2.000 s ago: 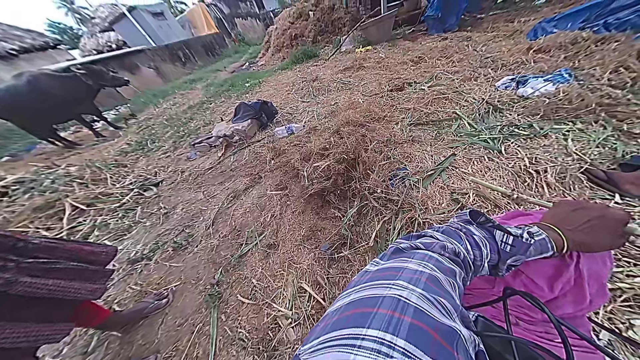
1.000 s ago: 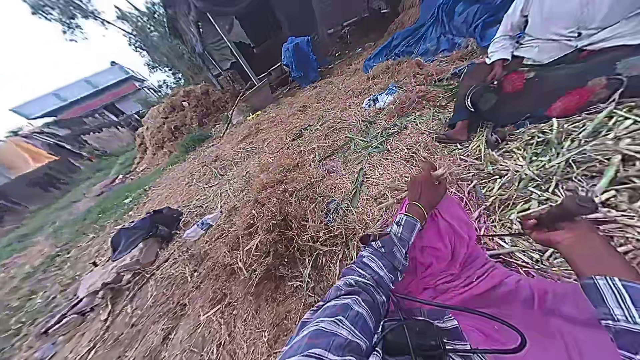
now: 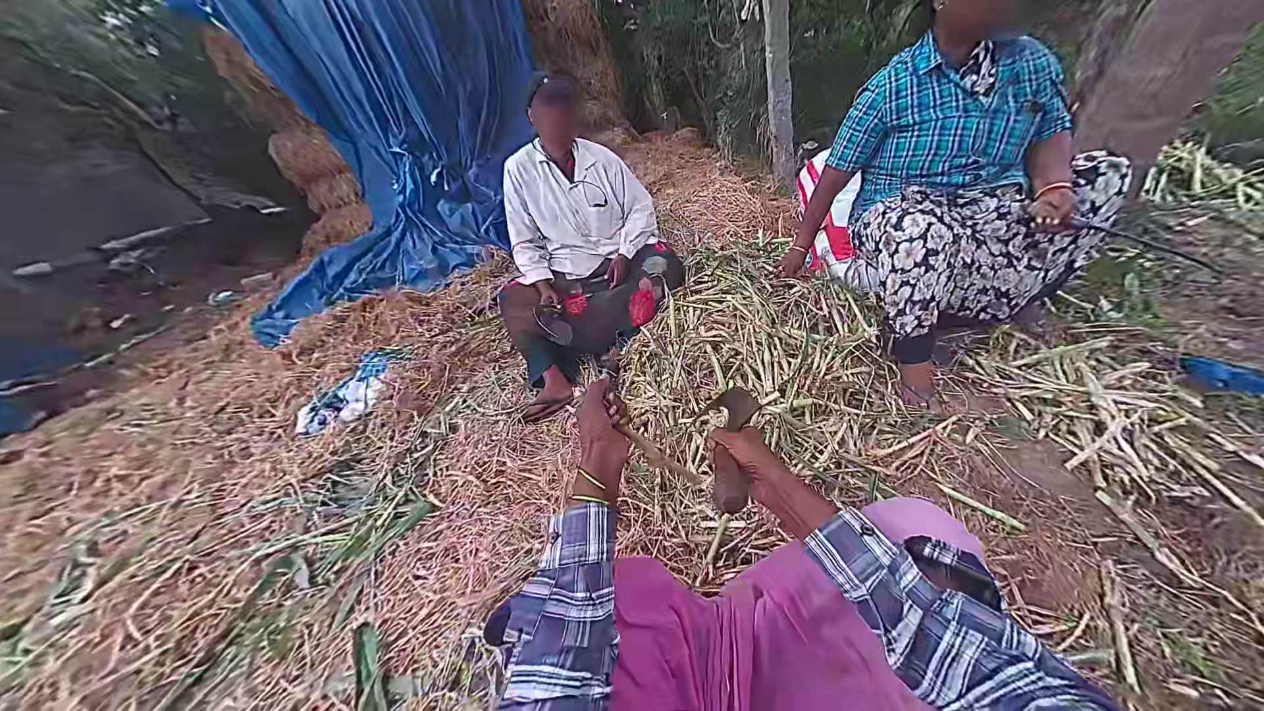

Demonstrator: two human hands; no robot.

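My left hand (image 3: 600, 434), with a yellow bangle at the wrist, is closed around one end of a thin plant stalk (image 3: 660, 456), which slants down to the right. My right hand (image 3: 755, 459) grips the wooden handle (image 3: 729, 482) of a short tool with a curved blade (image 3: 735, 403), seemingly a sickle; the blade points up and away from me. The stalk's far end lies close to the handle; whether they touch I cannot tell. Below and beyond both hands spreads a heap of cut stalks (image 3: 780, 341). Pink cloth (image 3: 750, 632) covers my lap.
A person in a white shirt (image 3: 583, 217) sits ahead, holding a tool. Another in a blue checked shirt (image 3: 948, 128) sits at right, holding a dark thin tool. A blue tarpaulin (image 3: 395, 128) hangs at upper left. A crumpled cloth or bag (image 3: 346, 395) lies on the straw.
The view has swung far to the right. Both hands are now in front of me, closer together than one second ago. The second seated person has come into view.
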